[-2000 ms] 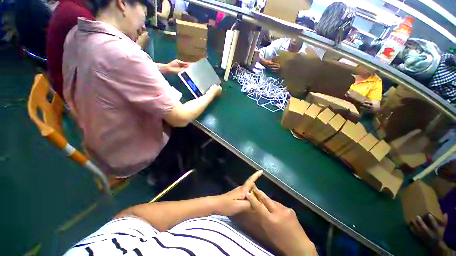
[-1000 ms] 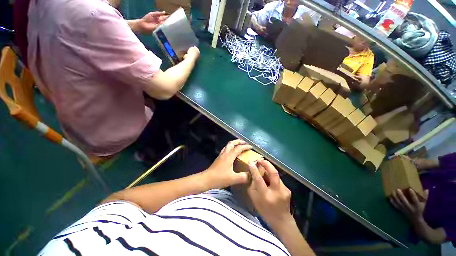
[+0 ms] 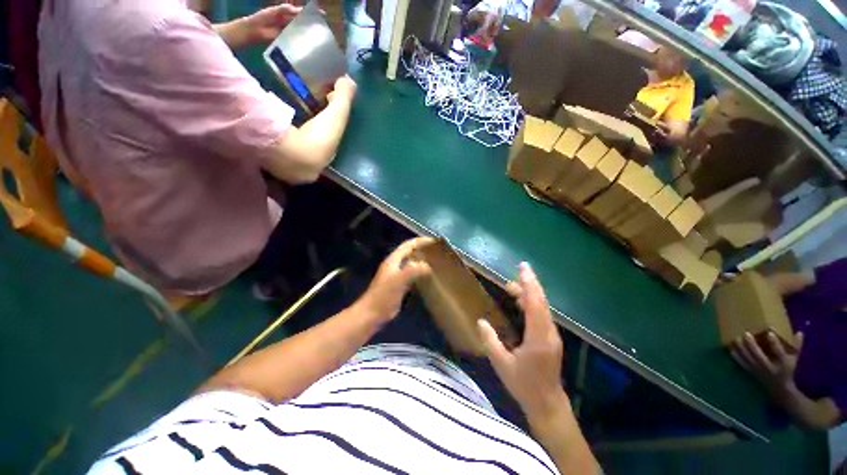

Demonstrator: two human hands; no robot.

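Note:
A brown cardboard mailer box (image 3: 457, 301) is tilted over my lap, just in front of the table's near edge. My left hand (image 3: 399, 278) grips its left end, fingers at the upper corner. My right hand (image 3: 527, 339) is at the box's right side with thumb and fingers spread apart; whether it touches the box is unclear. The lower part of the box is blurred, and its flaps cannot be told.
The green table (image 3: 409, 176) bears a row of nested open boxes (image 3: 604, 181) and tangled white cables (image 3: 469, 97). A neighbour in pink on the left holds a scale (image 3: 306, 56). A neighbour in purple on the right holds a box (image 3: 754, 311).
My hands were clasped, then together on a small-looking brown piece; now they are apart, with the larger box face between them. The view has shifted, moving the pink neighbour leftward.

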